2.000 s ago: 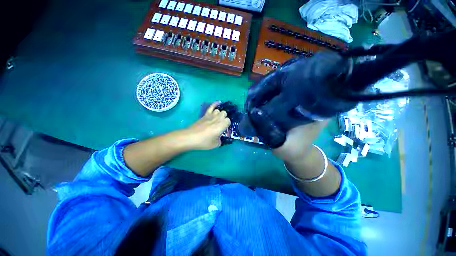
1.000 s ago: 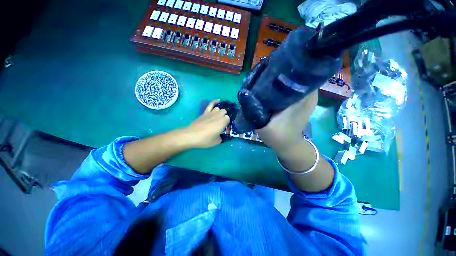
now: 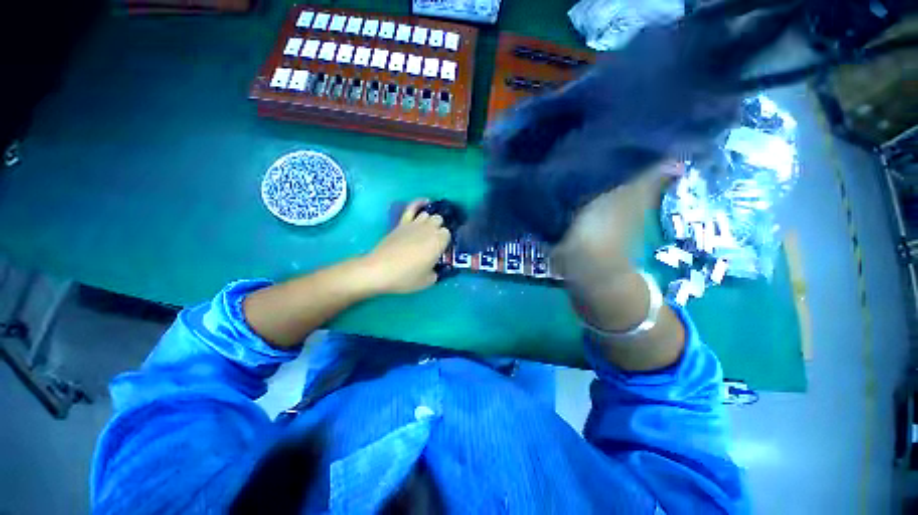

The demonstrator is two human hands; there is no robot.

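Note:
The assembly jig (image 3: pixel 500 264) lies flat near the bench's front edge, with a row of small white and dark parts along it. My left hand (image 3: pixel 411 249), with black coverings on the fingertips, rests on the jig's left end and holds it. My right hand (image 3: pixel 604 233) is wrapped round the thick black electric screwdriver (image 3: pixel 574 151), which is blurred and hides most of the fingers. The screwdriver's tip is not clear, so I cannot tell if it touches a part. The screw dish (image 3: pixel 304 187), full of tiny silver screws, stands left of the jig.
The left parts tray (image 3: pixel 362 119) stands behind, with white rectangles and silver-grey pieces. The right parts tray (image 3: pixel 500 86) is partly hidden by the screwdriver. A clear plastic bag (image 3: pixel 755 206) with loose white blocks (image 3: pixel 695 251) lies at the right. A white crumpled bag (image 3: pixel 614 22) is at the back.
The screwdriver and my right hand have swung about over the jig and are now blurred. More of the jig's row of parts shows. My left hand stays on the jig.

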